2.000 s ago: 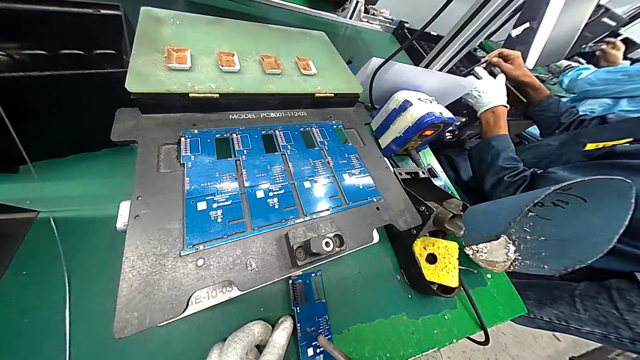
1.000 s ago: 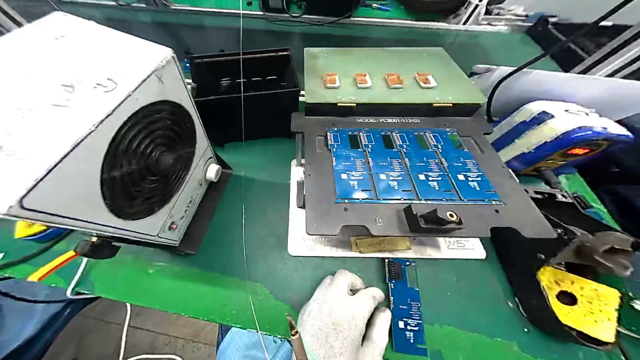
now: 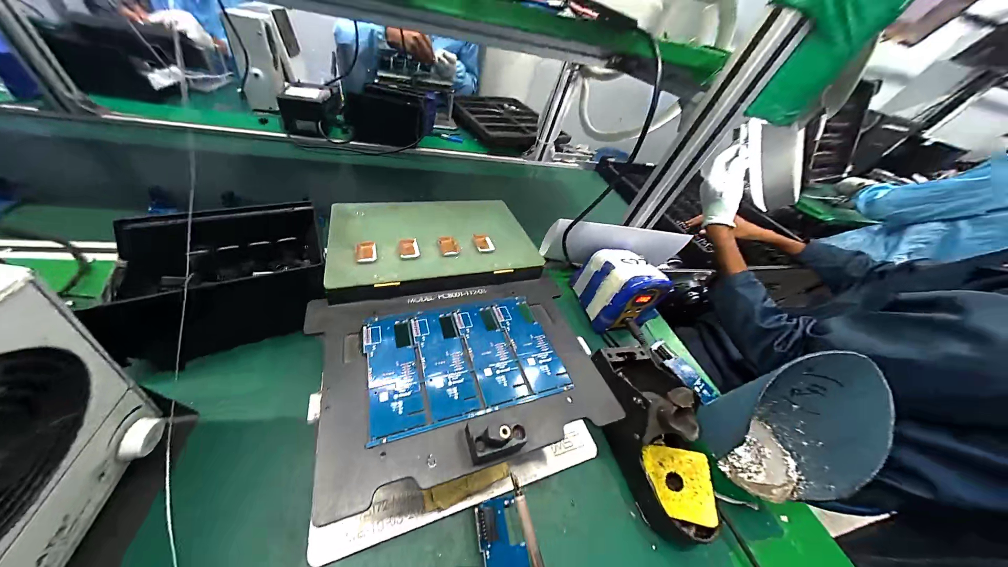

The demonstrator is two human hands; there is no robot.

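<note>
Neither of my hands shows in the head view. At the bottom edge a narrow blue circuit board (image 3: pixel 494 529) lies on the green mat. The slim metal shaft of a tool, likely a soldering iron (image 3: pixel 526 516), crosses it, its tip near the black fixture; its handle is out of frame. A panel of several joined blue circuit boards (image 3: pixel 450 376) sits in the black fixture plate (image 3: pixel 339 457), which rests on a pale metal plate (image 3: pixel 579 445). A green hinged lid (image 3: pixel 429 224) with several orange-and-white pads stands behind the panel.
At right are a blue-and-white soldering station (image 3: pixel 622 290), an iron stand with a yellow sponge (image 3: pixel 691 480) and a blue cup of solder waste (image 3: pixel 835 425). A fan unit (image 3: pixel 79 441) stands left, before a black bin (image 3: pixel 213 295). A co-worker's gloved hand (image 3: pixel 723 185) is at upper right.
The gloved hand beside the small board one second ago is out of view. The co-worker's gloved hand at right is raised to a white object. The view has swung upward and right since one second ago.
</note>
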